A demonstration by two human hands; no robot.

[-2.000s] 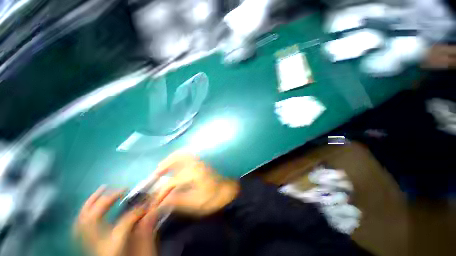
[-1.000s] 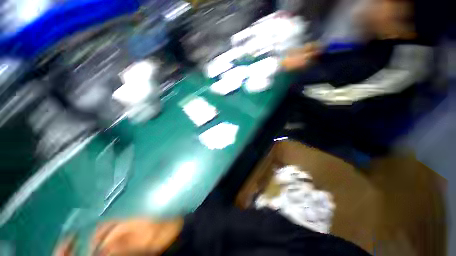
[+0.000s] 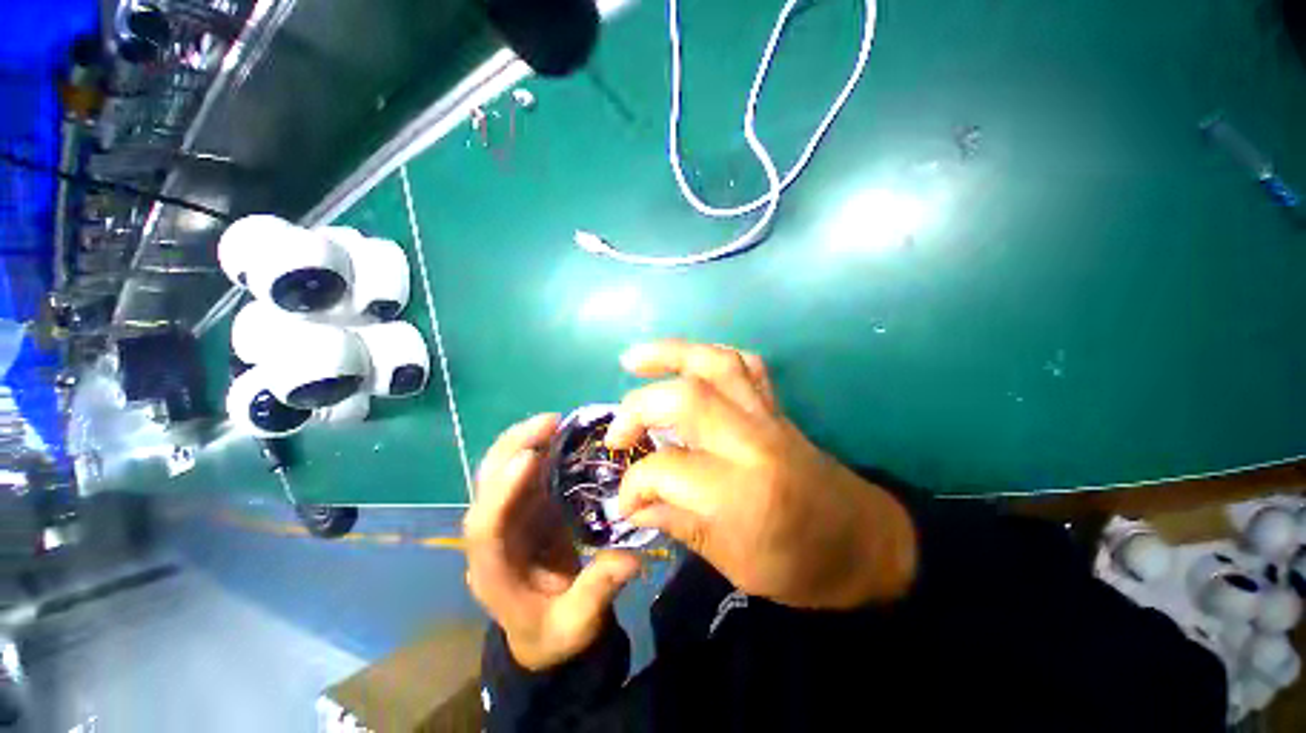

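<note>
An open camera head (image 3: 587,480) is held between both hands above the front edge of the green bench (image 3: 1003,329). Dark internals with thin red and light wires show inside its round pale rim. My left hand (image 3: 530,551) grips it from the left side, thumb below and fingers along the rim. My right hand (image 3: 759,480) is bare, with its fingertips at the opening and on the right side of the head. The fingers hide part of the head, and I cannot tell what exactly they touch.
Assembled white cameras (image 3: 322,308) are piled at the left. A looped white cable (image 3: 702,261) lies mid-bench. A dark cylindrical tool (image 3: 552,32) is at the rear edge. A pen-like tool (image 3: 1246,161) lies far right. White camera parts (image 3: 1253,594) are at lower right.
The view has swung left from the blurred right side of the bench. The camera pile and cable now show clearly. Both hands are in full view, around the open head.
</note>
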